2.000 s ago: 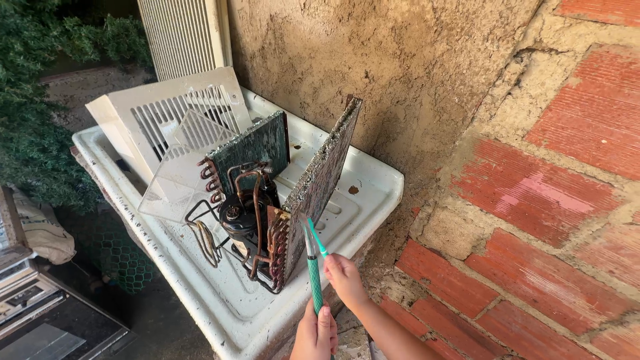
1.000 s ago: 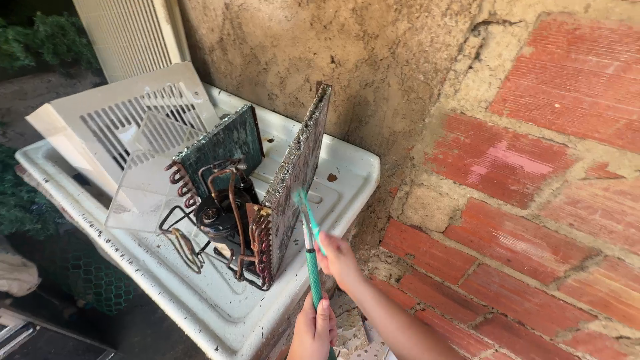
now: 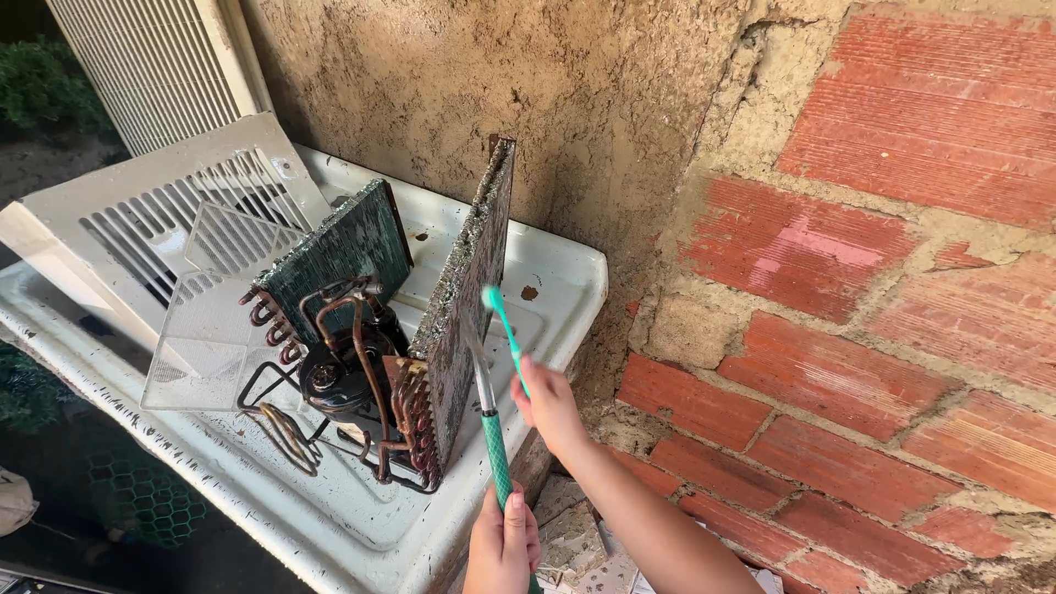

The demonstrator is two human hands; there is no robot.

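My left hand grips a green garden hose near its end, and water sprays from it toward the outer face of the upright finned coil. My right hand holds a green toothbrush, its bristle head close to that same face; whether it touches cannot be told. Left of this coil stand a black compressor with bent copper tubes and a second, dark green finned coil. All rest on a white enamel sink top with chipped edges.
A white slotted plastic housing and a clear mesh filter lie at the left of the sink top. A ribbed panel leans behind them. A plastered wall runs behind, and a red brick wall stands at the right.
The toothbrush has moved away from the hose tip, up and to the right along the coil's face. My left hand still holds the hose.
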